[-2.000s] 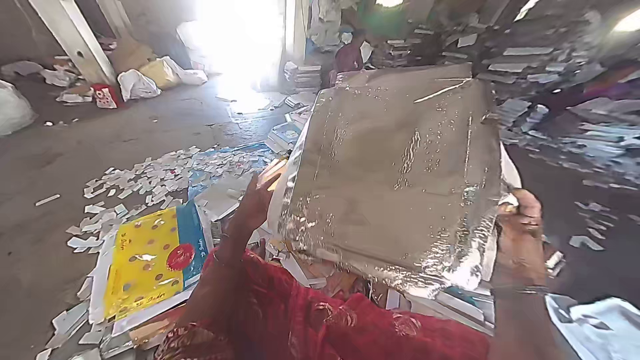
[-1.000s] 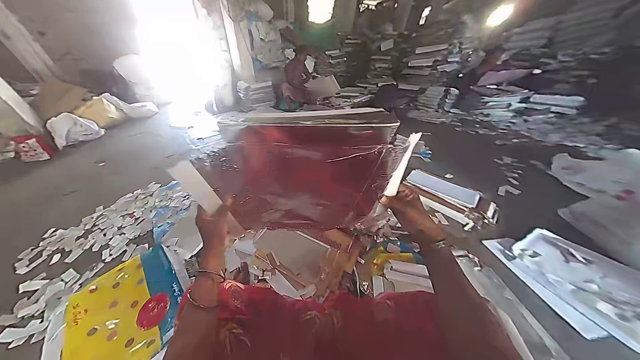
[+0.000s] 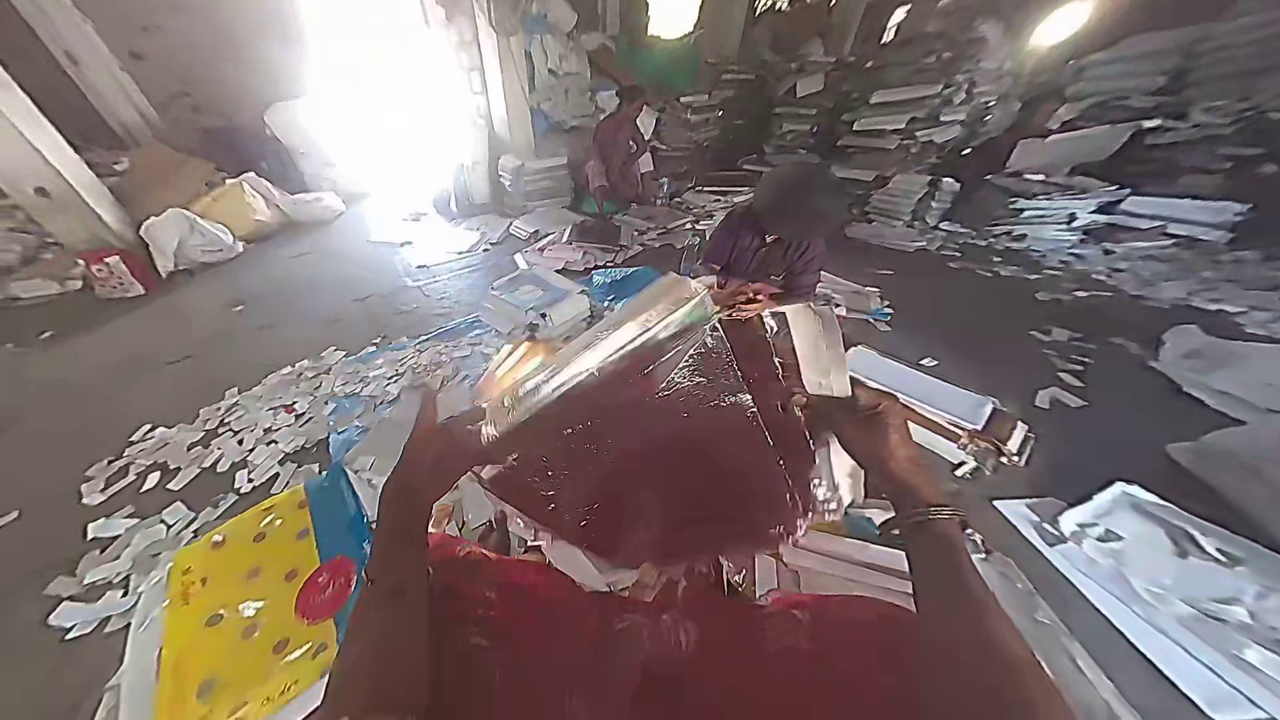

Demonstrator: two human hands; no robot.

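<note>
A glossy, dark reddish-brown flat sheet or packet with clear plastic film (image 3: 660, 440) is held up at a tilt in front of me. My left hand (image 3: 445, 440) is at its left edge, fingers partly hidden by glare and blur. My right hand (image 3: 865, 430) grips its right edge, near a strip of white paper or card (image 3: 818, 350). Under the sheet lie mixed paper and card pieces (image 3: 850, 565). At the lower left, beside my left forearm, lies a yellow and blue printed packet with dots (image 3: 250, 600).
Small white paper scraps (image 3: 270, 420) are strewn on the floor at left. A person (image 3: 775, 240) sits just beyond the sheet, another (image 3: 620, 150) farther back. Paper stacks (image 3: 900, 120) stand behind. White plastic-covered sheets (image 3: 1170, 590) lie at right, with a long white bundle (image 3: 920, 385) nearer the middle.
The sheet was held up broad and greyish, then nearly level; now it slants, its left part lower and its film catching light. Both hands have stayed at its sides. A nearer person shows beyond it.
</note>
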